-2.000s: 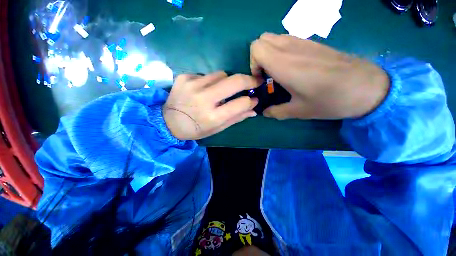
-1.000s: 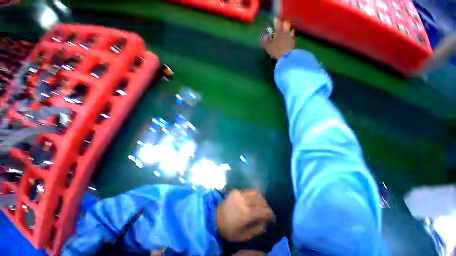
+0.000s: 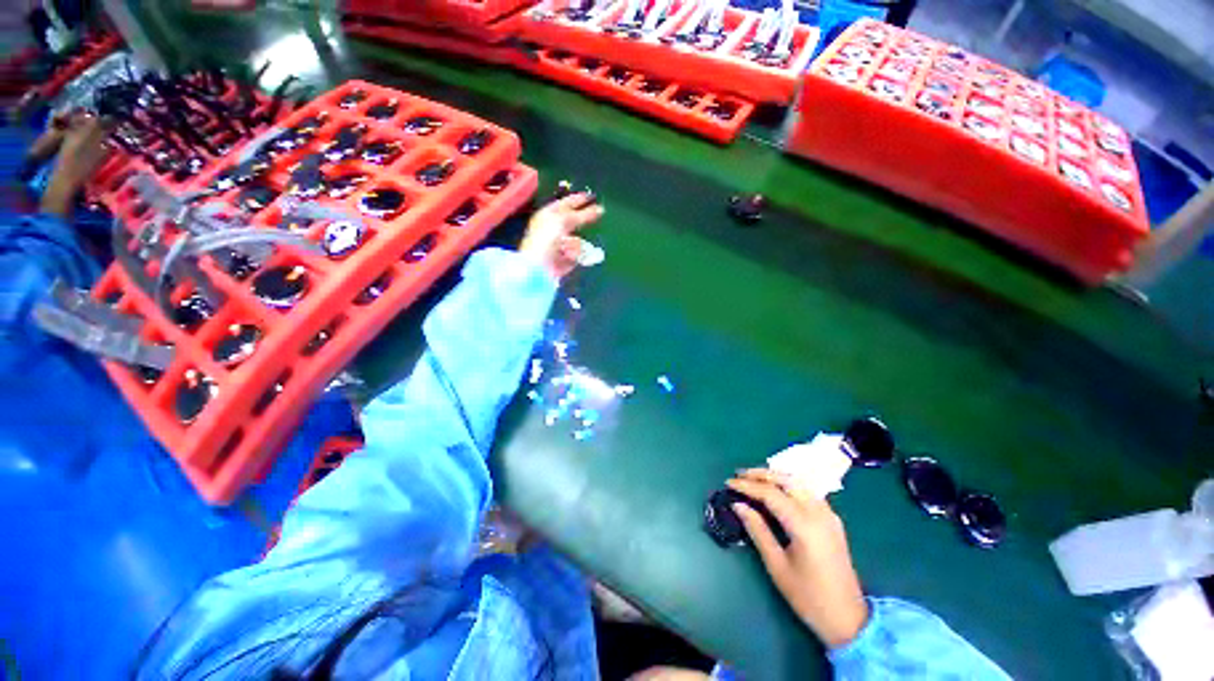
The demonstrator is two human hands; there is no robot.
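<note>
My right hand (image 3: 809, 548) rests at the front of the green bench, its fingers on a round black watch head (image 3: 726, 516). A white wiping cloth (image 3: 815, 463) lies just beyond those fingers. Three more glossy black watch heads, the nearest beside the cloth (image 3: 869, 442), stand in a loose row to the right. My left hand (image 3: 566, 234) is stretched forward beside the left red tray. A small dark piece is at its fingertips and a small white piece (image 3: 590, 253) at its lower side; whether it grips either is unclear.
Left red trays (image 3: 353, 286) hold black pieces, with grey strips on top. Loose blue-and-white tabs (image 3: 573, 399) lie right of my left arm. A small dark part (image 3: 747, 209) sits farther off. Red crates (image 3: 972, 146) stand behind. White blocks (image 3: 1116, 552) lie at right. Another person's hand (image 3: 77, 157) is far left.
The view has shifted. My right hand has come back from the far side to the watch head near the front. My left hand has moved from the front out towards the red tray.
</note>
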